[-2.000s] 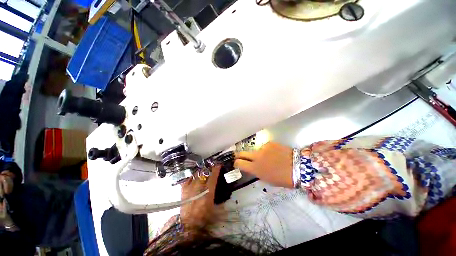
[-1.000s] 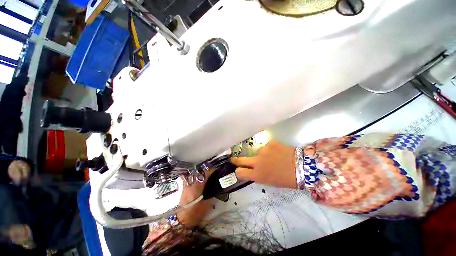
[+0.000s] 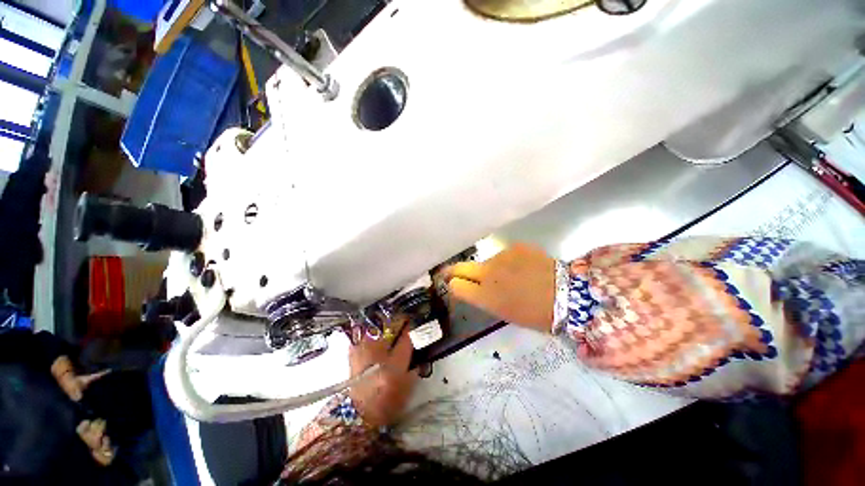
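Observation:
A small black workpiece (image 3: 438,308) lies under the needle area of the white sewing machine (image 3: 455,161). A small white label (image 3: 427,333) shows on it. My right hand (image 3: 505,285) presses on its right side with the fingertips, beside a bright lamp spot. My left hand (image 3: 381,372) is on its left side, partly behind the pale curved guard (image 3: 256,408) and the metal parts; its fingertips are partly hidden. The presser foot area (image 3: 403,302) is mostly hidden by the machine head and fingers.
A flat black panel (image 3: 242,451) lies at the table's left. A blue bin (image 3: 180,104) stands behind the machine. Red-handled snips (image 3: 835,185) lie at the right. Another person's hands (image 3: 81,408) show at the far left. Hair hangs over the lower edge.
The view has shifted, so the machine head appears further left. The left hand and the label have moved slightly at the needle. The other person's hands have moved. My right hand stays on the workpiece.

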